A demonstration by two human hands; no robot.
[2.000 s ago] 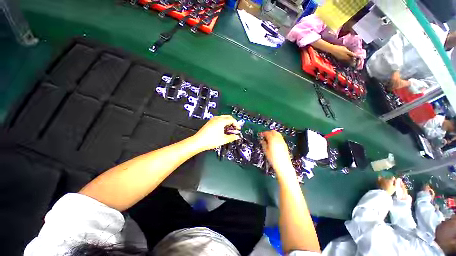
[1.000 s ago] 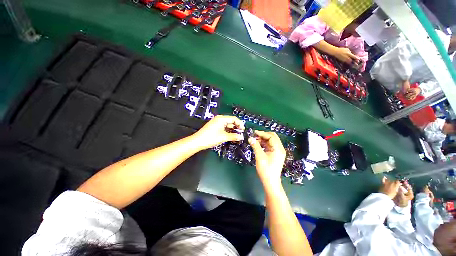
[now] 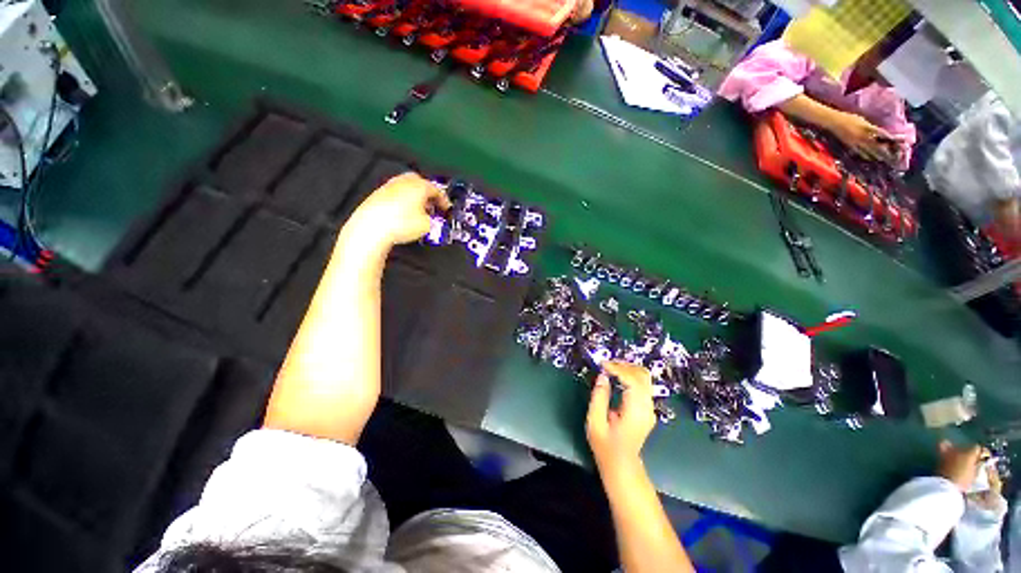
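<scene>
My left hand [image 3: 392, 213] is at the left end of the placed modules [image 3: 504, 237], which have black bodies and pale tabs. Its fingertips are closed on a module [image 3: 440, 229] at the black tray [image 3: 325, 179]. My right hand [image 3: 621, 409] is at the near edge of the loose heap [image 3: 672, 364] of tangled black-and-silver parts. Its thumb and fingers are close together near a small part; whether they grip it cannot be told. A row of small ring-like parts [image 3: 649, 284] lies behind the heap.
Right of the heap are a white block [image 3: 784, 353], a red stick [image 3: 831, 325] and a small black box [image 3: 884, 383]. Black straps [image 3: 796, 237] lie mid-bench. Red-orange carriers [image 3: 829, 179] stand across the bench. A person in pink works there; another person's hands [image 3: 965, 465] are at right.
My left hand has moved from the heap left to the placed modules. My right hand has drawn back toward the heap's near edge and parted from the left. The whole view has shifted.
</scene>
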